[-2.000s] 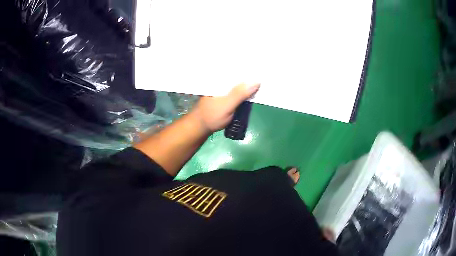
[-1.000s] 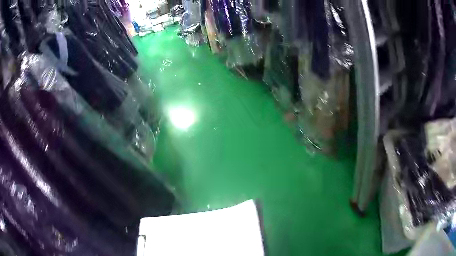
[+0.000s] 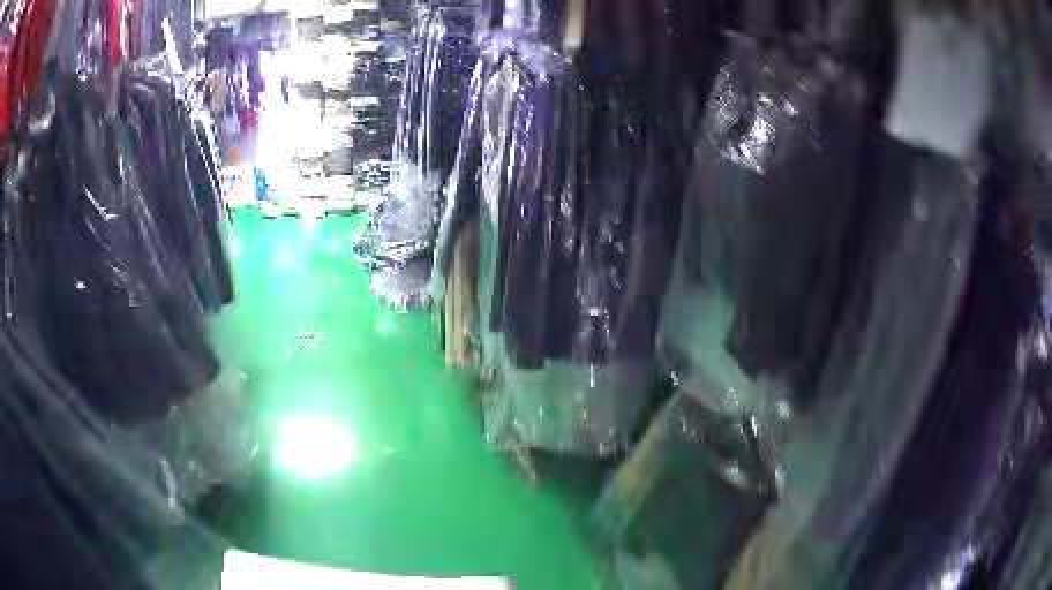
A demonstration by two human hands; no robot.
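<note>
The white sheet on the clipboard point(image 3: 363, 575) shows as a thin strip at the bottom edge, left of the middle. Most of it is cut off by the picture's edge, and no text can be read. Neither of my hands is in the picture, so what holds the clipboard is hidden.
A glossy green floor point(image 3: 381, 461) runs forward as an aisle. Dark garments in clear plastic hang on the left point(image 3: 115, 254) and the right point(image 3: 554, 219). A brown box-like thing point(image 3: 681, 484) stands low under the right rack, blurred. Pale stacked goods point(image 3: 317, 127) are at the far end.
The view has tilted up and swung right along the aisle. The clipboard has dropped lower in the picture. The hand seen on it two seconds ago and the white tub are out of view.
</note>
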